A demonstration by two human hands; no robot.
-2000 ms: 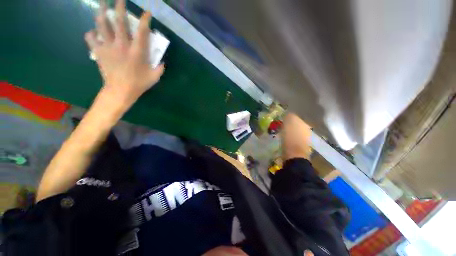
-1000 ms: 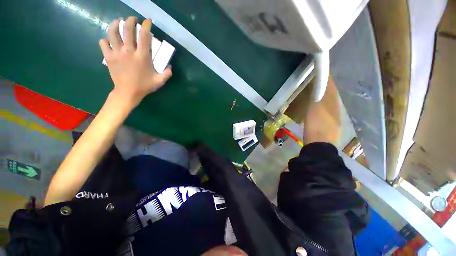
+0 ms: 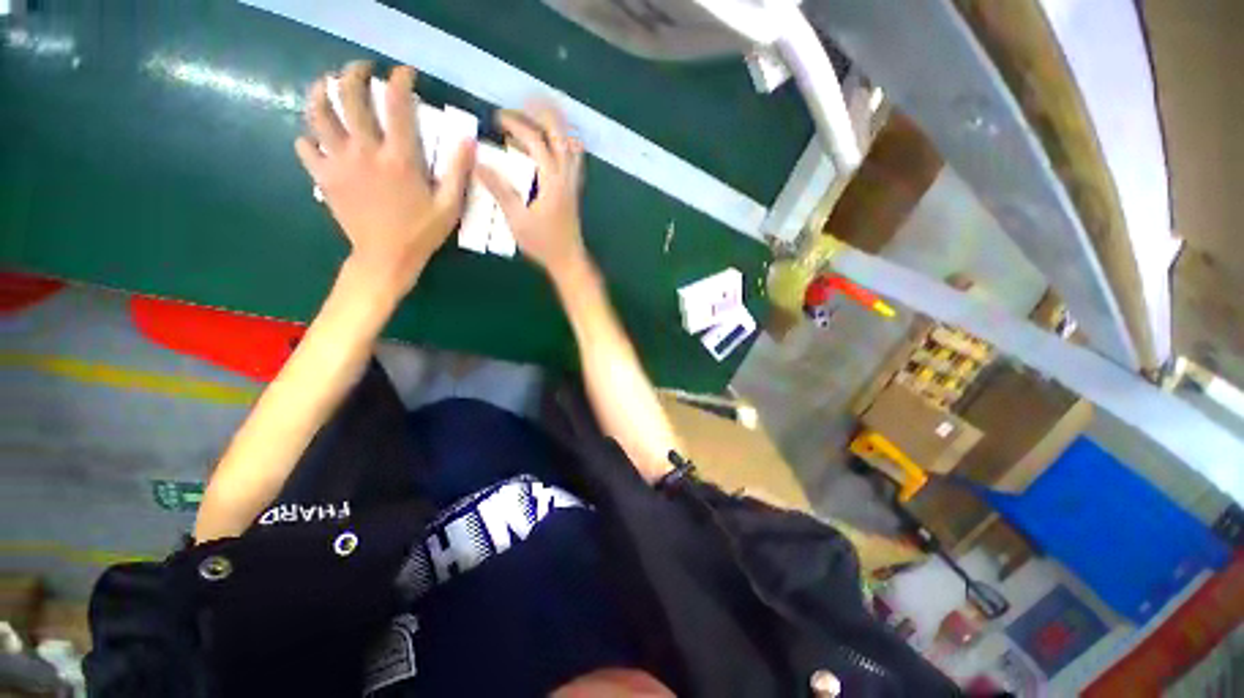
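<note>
A row of small white boxes (image 3: 448,143) lies on the dark green bench surface (image 3: 164,218). My left hand (image 3: 375,171) covers and grips the left part of the row, fingers over its far side and thumb at its right. My right hand (image 3: 550,194) holds more white boxes (image 3: 489,221) at the right end, fingers on the far side. The two groups are close together or touching. The hands hide part of the boxes. Farther right, a small white box (image 3: 711,299) and a white-framed dark rectangle (image 3: 731,331) lie near the bench end.
A pale guide rail (image 3: 614,143) runs diagonally behind the hands. A yellow item (image 3: 795,277) and a red one (image 3: 828,293) are at the bench corner. A large pale curved panel (image 3: 955,123) hangs at upper right. Brown cartons (image 3: 921,423) and a blue object (image 3: 1121,525) stand beyond.
My right hand has come from beneath the pale panel at the right to the white boxes. More boxes show beside my left hand, which stays on the row. The view has shifted.
</note>
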